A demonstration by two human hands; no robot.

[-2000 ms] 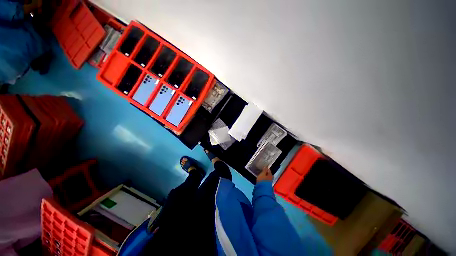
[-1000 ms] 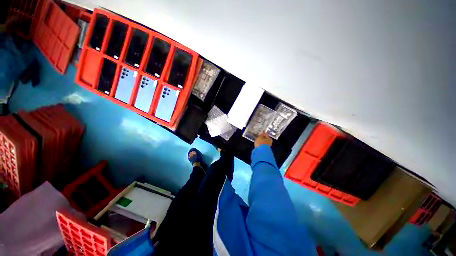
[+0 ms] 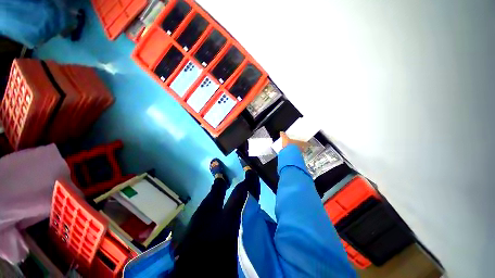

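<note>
My right hand [image 3: 292,142] reaches down from its blue sleeve to the white box or paper stack [image 3: 304,130] in the low row by the wall. The hand is small and blurred, covers part of the stack, and I cannot tell whether it grips it. A thin whitish sheet [image 3: 261,147] lies just left of the hand. Clear parts bags [image 3: 325,160] with greyish contents lie just right of it. Another clear bag [image 3: 264,100] lies in a black bin beside the phone tray. My left hand is not in view; a blue sleeve shows at the lower left.
An orange-red tray [image 3: 150,49] holds black and pale blue phone-like units. Black trays [image 3: 374,231] sit on a red tray at the right. Stacked red trays [image 3: 46,103] and a pink cloth [image 3: 32,190] are at the left. A person's blue clothing [image 3: 35,19] shows at the upper left.
My right hand has moved from the clear parts bags to the white box or paper stack. The bags now lie to its right. The view has tilted.
</note>
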